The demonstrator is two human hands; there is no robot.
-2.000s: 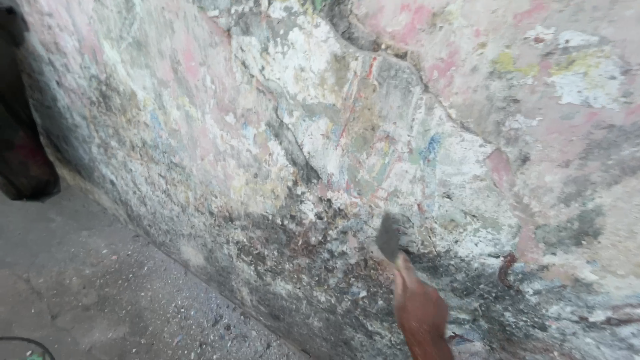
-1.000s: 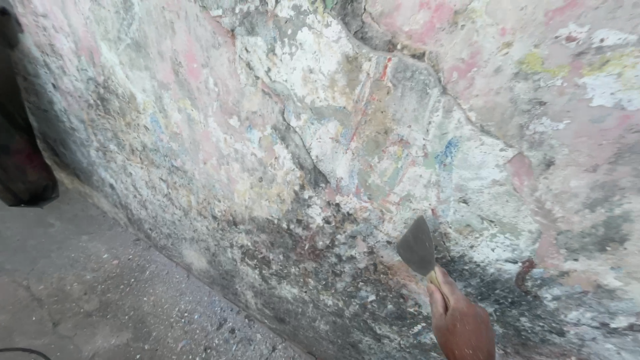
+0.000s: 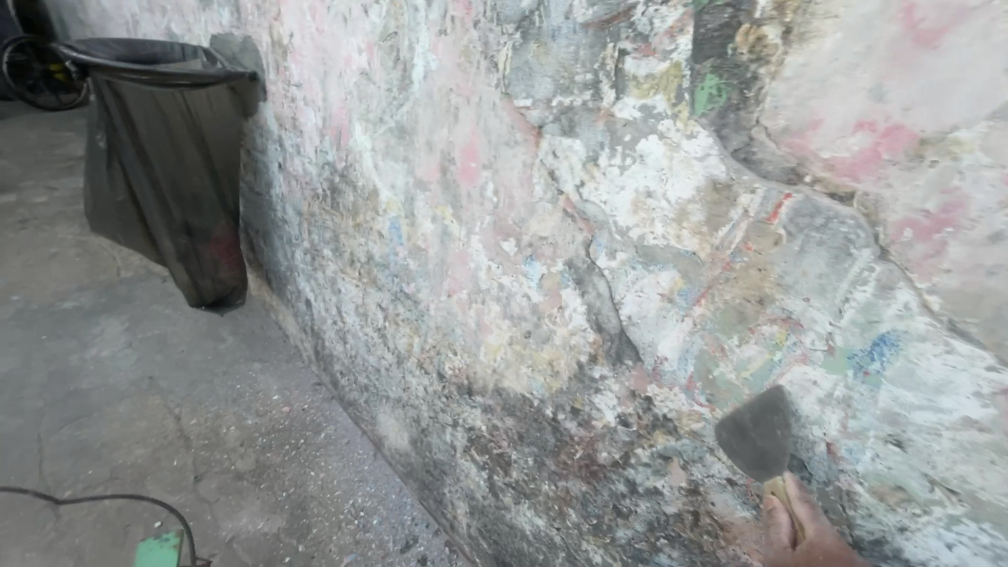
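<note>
My right hand (image 3: 803, 528) is at the lower right, its fingers closed around the handle of a putty knife (image 3: 756, 433). The knife's wide grey metal blade points up and slightly left, in front of or against the wall (image 3: 488, 315); whether it touches cannot be told. Patches of pink, white, blue and yellow paint cover the wall, with dark, rough plaster low down and cracked edges around the thicker layers. My left hand is out of view.
A dark bag (image 3: 165, 173) hangs from a round rim beside the wall at the upper left, near a small wheel (image 3: 43, 75). Paint flakes lie on the concrete floor (image 3: 260, 449) along the wall's foot. A black cable (image 3: 110, 498) and a green object (image 3: 159, 549) are at the lower left.
The view has shifted left and up, showing more of the bag, the wheel and the green object. My right hand still holds the putty knife near the same lower part of the wall.
</note>
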